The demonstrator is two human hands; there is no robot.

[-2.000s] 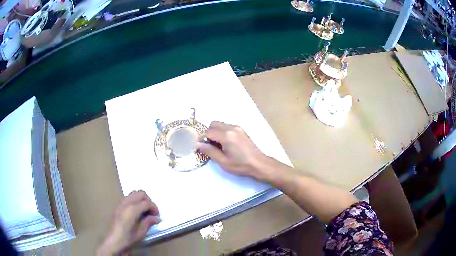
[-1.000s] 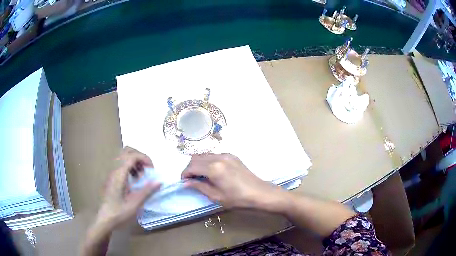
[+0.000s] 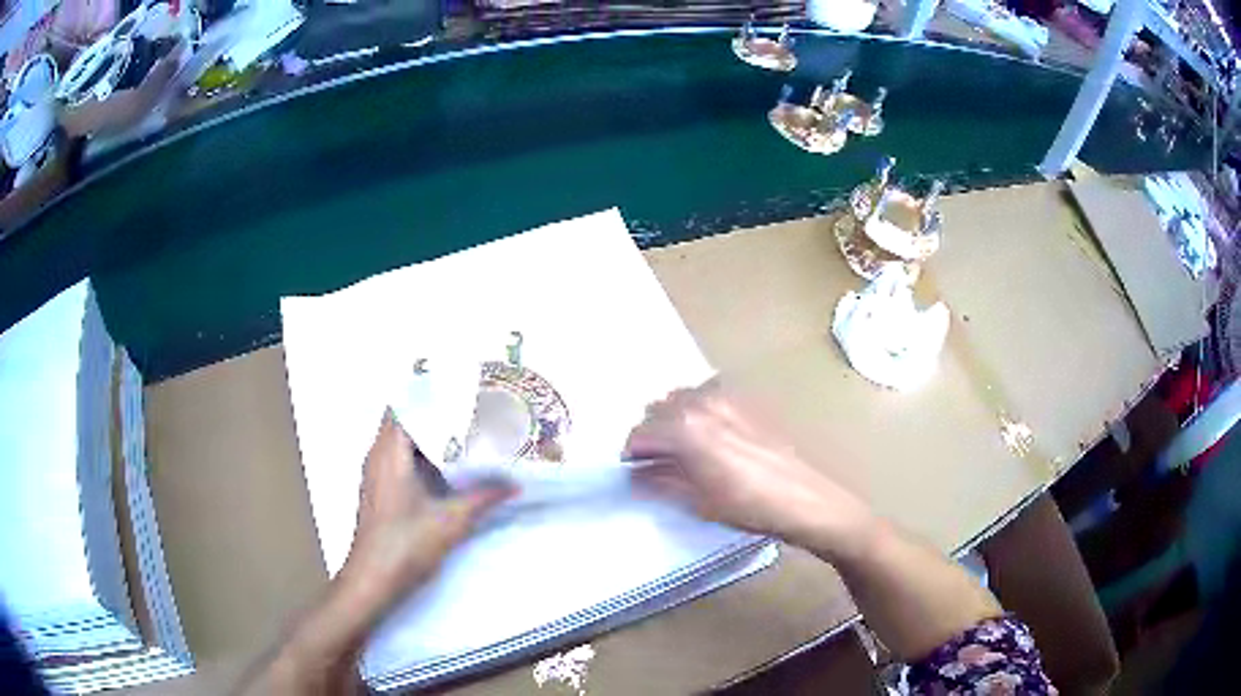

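A gold openwork ornamental metal stand [image 3: 506,413] with a pale round centre and short posts lies on the white wrapping paper stack [image 3: 599,306]. The top sheet is lifted at its near edge and folded up over the stand's left and near parts, hiding them. My left hand [image 3: 408,510] holds the folded paper at the near left of the stand. My right hand [image 3: 715,456], blurred, is on the sheet's folded edge to the right of the stand; its fingertips are partly hidden.
A wrapped piece [image 3: 891,329] and a gold stand behind it sit on the cardboard bench cover [image 3: 762,306]. More gold stands [image 3: 808,127] are on the green conveyor belt [image 3: 476,150]. A spare paper stack [image 3: 55,490] stands at far left. A loose cardboard sheet [image 3: 1143,265] lies far right.
Both hands were near the stack's front edge; they have raised the top sheet and folded it partly over the stand. My right hand has moved right. The camera view has shifted.
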